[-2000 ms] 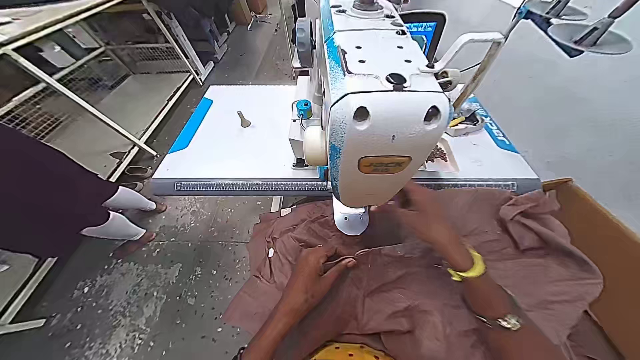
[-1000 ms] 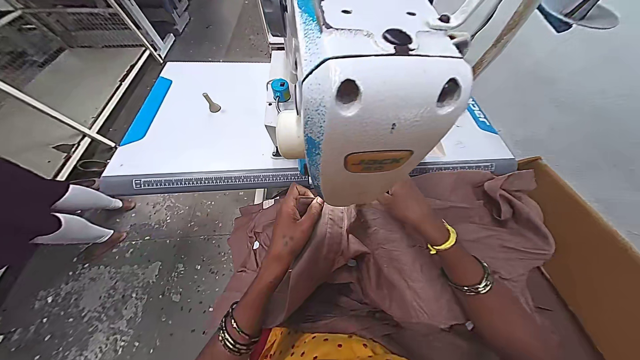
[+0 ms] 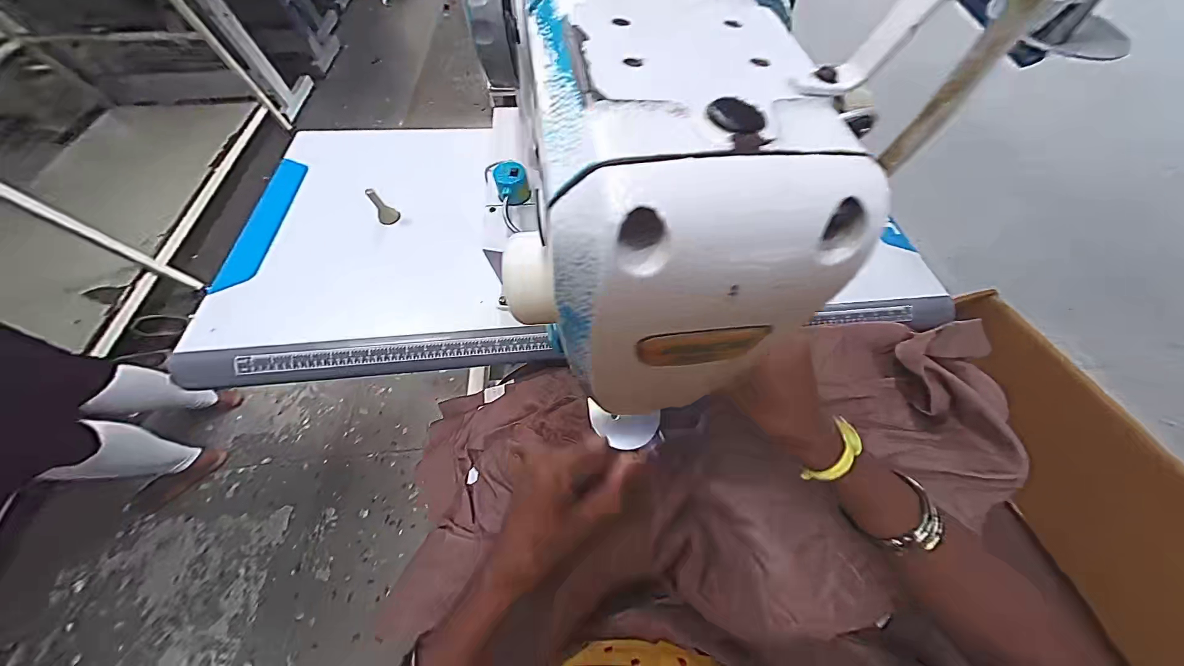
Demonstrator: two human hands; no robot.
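Brownish-mauve fabric (image 3: 768,555) lies bunched over and around the narrow end of an industrial sewing machine (image 3: 721,240). Just left of and below the machine's small white rounded arm end (image 3: 624,427), my left hand (image 3: 564,499) rests on the cloth, blurred, with its fingers bent; whether it grips the cloth is unclear. My right hand (image 3: 782,398) reaches in at the right under the machine head, which hides its fingertips. A yellow bangle (image 3: 837,451) and a metal bracelet (image 3: 918,523) circle the right forearm.
A white machine table (image 3: 407,268) with a ruler edge extends behind, bearing a small pale peg-like piece (image 3: 383,208). A brown board edge (image 3: 1082,444) borders the fabric at right. At far left, another person's legs (image 3: 139,416) stand on the speckled floor, near a metal frame (image 3: 222,176).
My left hand has come down from the cloth edge held up beside the machine head one second ago. The small white arm end, hidden then, shows again. My right hand stays under the head.
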